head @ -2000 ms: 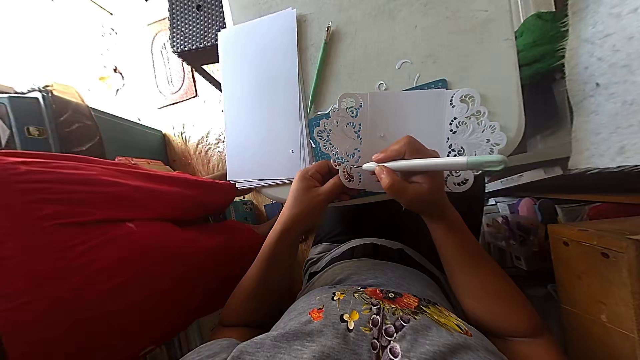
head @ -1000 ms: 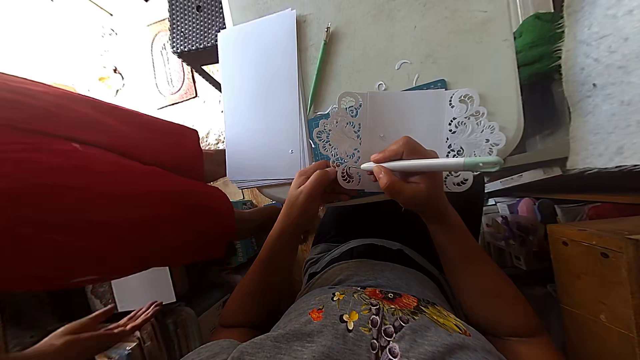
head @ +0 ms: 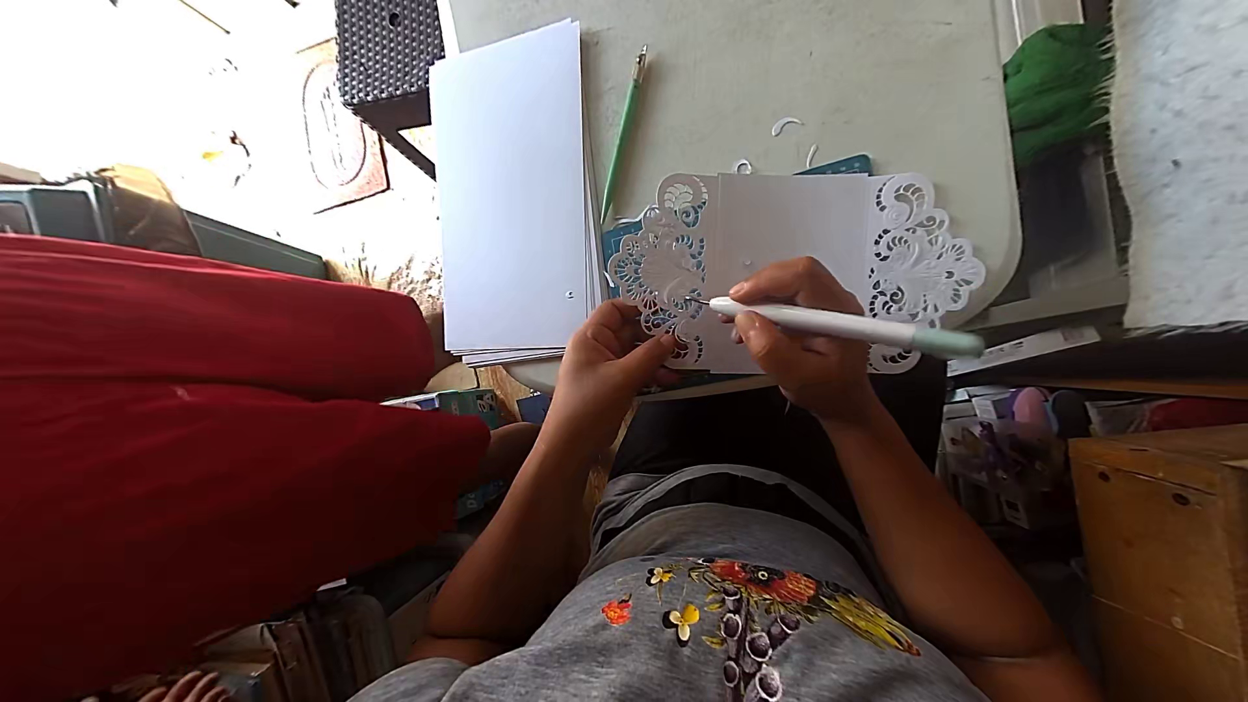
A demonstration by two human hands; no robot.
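A white paper card with lacy cut-out side panels [head: 792,219] lies at the near edge of the table, partly over a teal cutting mat [head: 840,167]. Between the fingers of my right hand [head: 804,336] is a white pen-shaped tool with a pale green end [head: 848,325]; its thin metal tip meets the left lace panel. My left hand [head: 619,356] pinches the lower left edge of that panel between thumb and fingers. Small curved paper scraps [head: 786,126] lie above the card. To its left rests a green craft knife or pen-like tool [head: 622,136].
A stack of white paper sheets [head: 512,195] covers the table's left side, beside a dark woven-pattern box [head: 390,54]. A person in red clothing [head: 195,439] is close on my left. A wooden cabinet [head: 1160,546] stands at the lower right, near a plastic bin [head: 1004,458].
The person in red has shifted beside me, and their outstretched hand at the lower left is now mostly out of view. My right hand and its tool have moved slightly over the left lace panel.
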